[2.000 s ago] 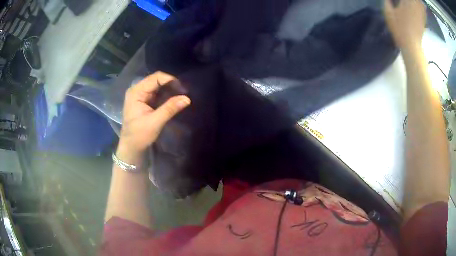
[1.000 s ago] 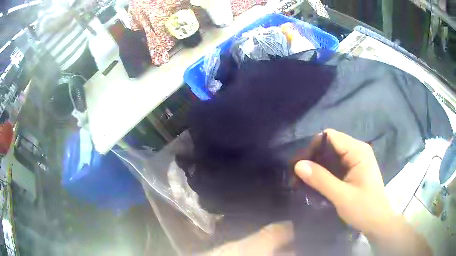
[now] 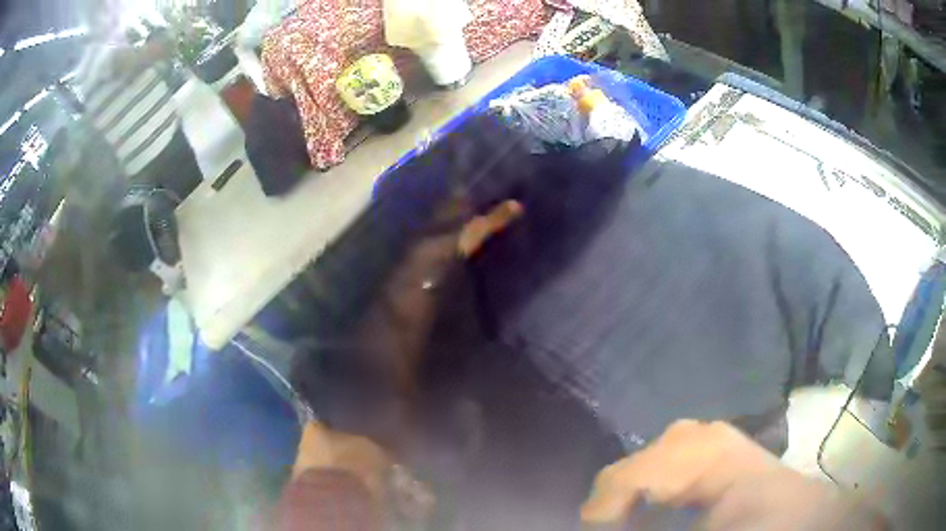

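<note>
A dark purple, near-black garment or cut panel (image 3: 560, 228) spreads across the middle, with a thin grey lining side (image 3: 705, 280) facing up on the right. My left hand (image 3: 488, 228) is mostly covered by the dark cloth and blurred; its fingers show at a fold of the cloth and appear closed on it. My left forearm comes from the bottom edge. My right hand (image 3: 716, 477) is blurred at the bottom, fingers curled, at the near edge of the grey layer; whether it grips cloth is unclear.
A blue plastic basket (image 3: 664, 104) with clear bags lies behind the cloth. A white table (image 3: 778, 156) is at right. A pale board (image 3: 270, 244) at left bears red-patterned cloth (image 3: 311, 62) and a yellow round item (image 3: 370, 85). A blurred blue container (image 3: 223, 384) is low left.
My left hand has moved up and forward to a fold of the dark cloth. My right hand has moved down towards the bottom edge. The grey lining is spread wider towards me.
</note>
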